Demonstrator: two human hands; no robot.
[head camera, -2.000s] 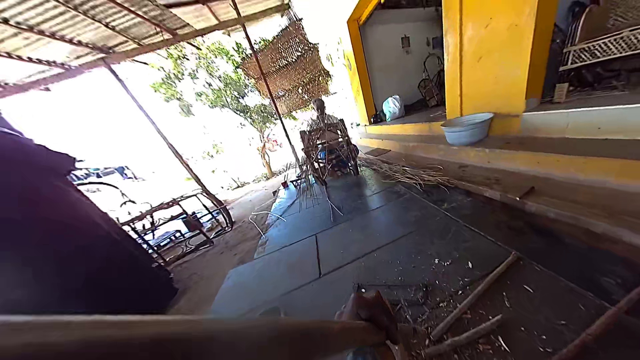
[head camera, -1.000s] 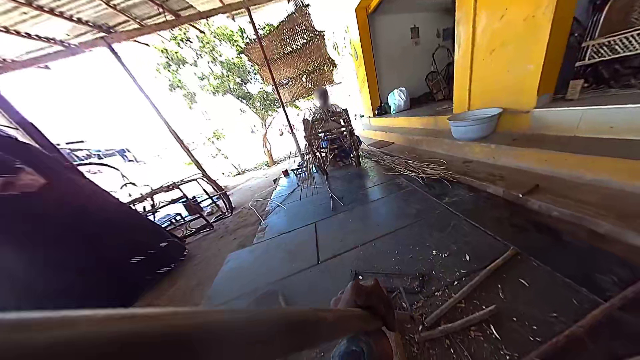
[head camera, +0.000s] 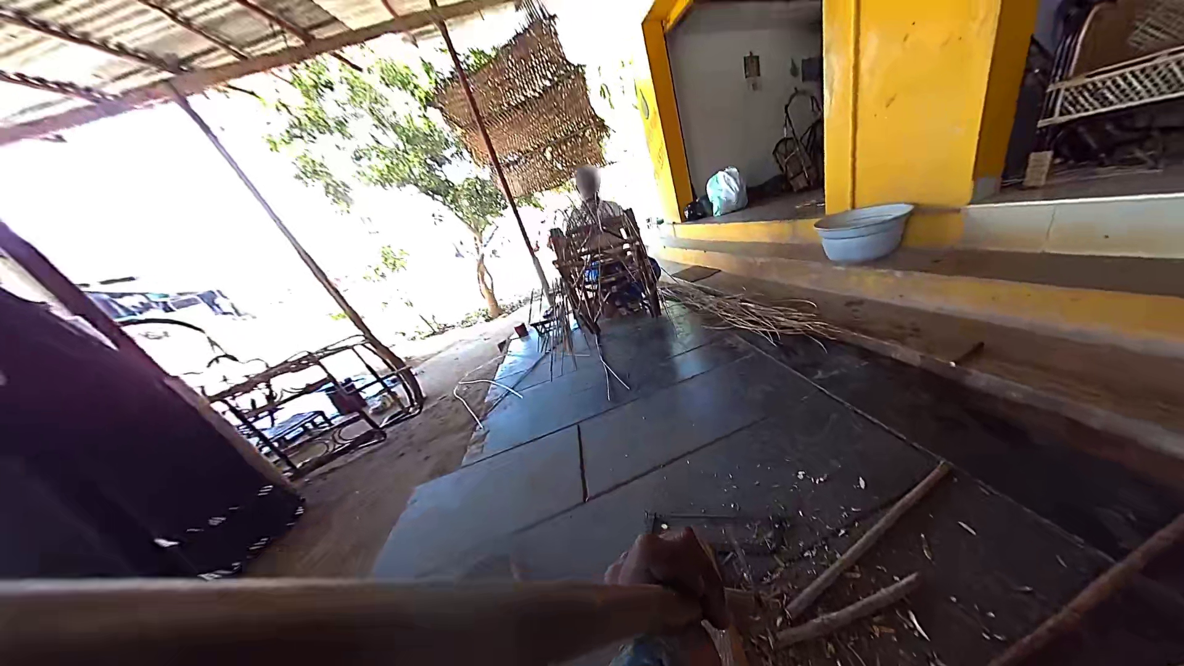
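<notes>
My right hand (head camera: 671, 573) is low, right of centre, its fingers curled around the narrower end of a smooth wooden pole (head camera: 324, 622). The pole runs from the left edge, close to the camera, across the bottom of the view. Part of a patterned blue sleeve or cloth shows below the wrist. My left hand is not in view. Beyond and right of my fist, two cut sticks (head camera: 869, 541) (head camera: 849, 612) lie on the dark slab floor among wood shavings (head camera: 786, 555). A thin dark rod or frame-like thing lies just past the fist; its kind is unclear.
A person (head camera: 592, 217) sits ahead behind a partly made cane chair (head camera: 610, 277). Long canes (head camera: 754, 313) lie beside it. A grey basin (head camera: 863, 233) stands on the yellow-edged step at right. Cane frames (head camera: 314, 402) stand at left, near dark cloth (head camera: 120, 453). Another pole (head camera: 1096, 592) lies lower right.
</notes>
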